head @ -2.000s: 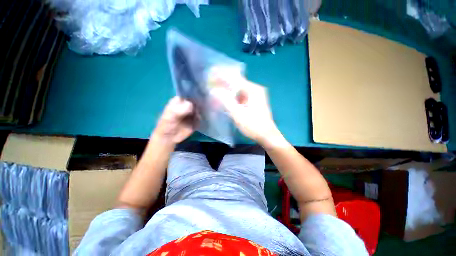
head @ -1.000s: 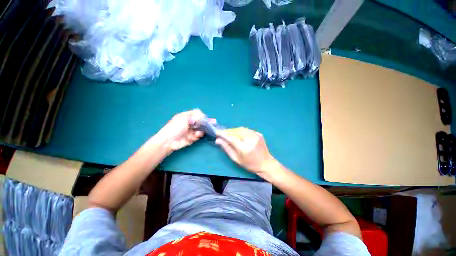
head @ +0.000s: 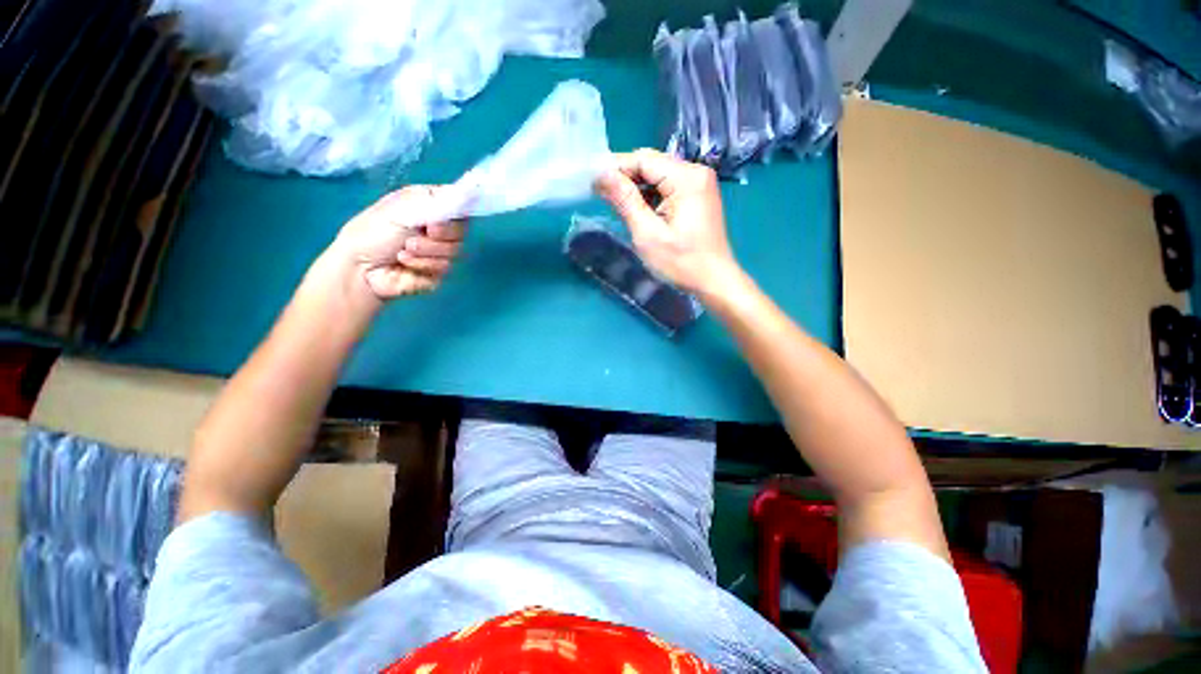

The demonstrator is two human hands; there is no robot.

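An empty clear poly bag [head: 543,155] is stretched in the air between my two hands above the mat. My left hand [head: 410,241] is closed on its left end. My right hand [head: 669,217] pinches its right edge between thumb and fingers. A bagged part [head: 632,275], dark inside its clear wrap, lies slanted on the green mat just below my right hand; its upper edge is partly covered by that hand.
A pile of empty poly bags [head: 356,86] is at the back left. A row of bagged parts [head: 748,90] lies near the metal post [head: 863,37]. Black moulded parts [head: 1171,242] stand on the cardboard sheet [head: 988,277]. Dark layered edges are far left; a carton of bagged parts [head: 99,527] is lower left.
The wrapped part that was between my hands now lies on the mat. My hands have moved up and apart, and they now hold an empty bag.
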